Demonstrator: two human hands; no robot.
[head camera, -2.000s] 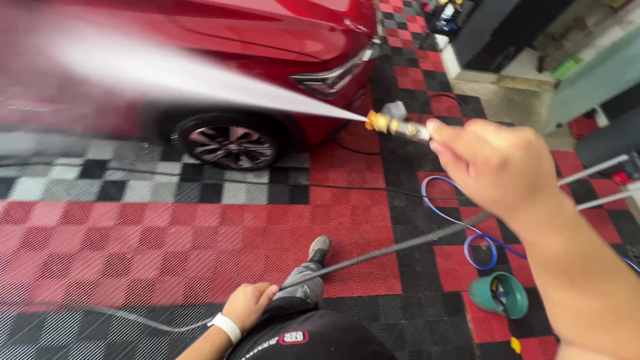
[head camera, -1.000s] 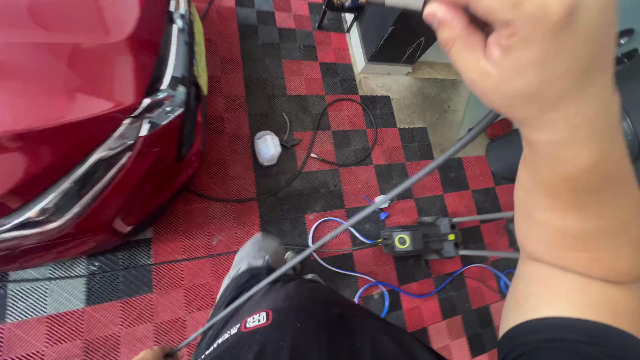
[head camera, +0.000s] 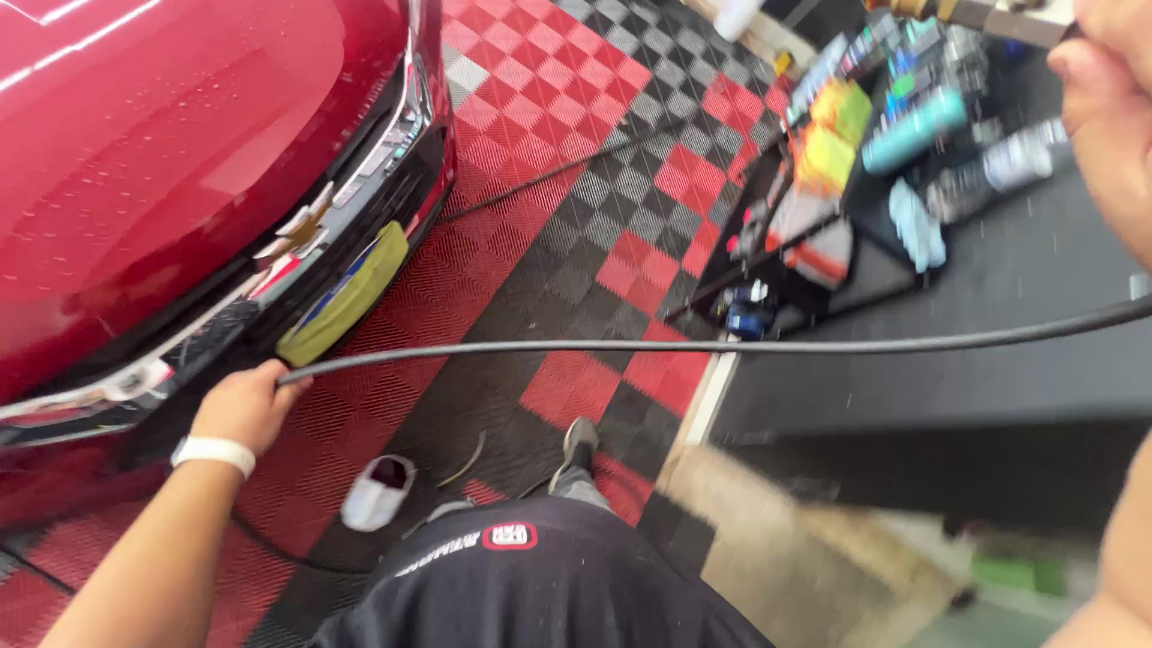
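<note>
My left hand, with a white band on the wrist, grips a grey hose beside the front bumper of a red car. The hose stretches across the view to the right edge. At the upper right, my right hand is closed on the metal body of a spray gun, partly cut off by the frame. Its brass-coloured nozzle end points left, and no spray shows. Water drops dot the car's hood. A yellow-green plate sits on the bumper.
A black cart at the right bears bottles, a teal bottle, yellow and orange cloths and a light blue glove or cloth. A white container and a dark cable lie on the red and black tile floor.
The view has swung strongly from the car's side wheel to its front. The white spray seen two seconds ago is gone. The hose now runs level, and the cart's bottles have come into view.
</note>
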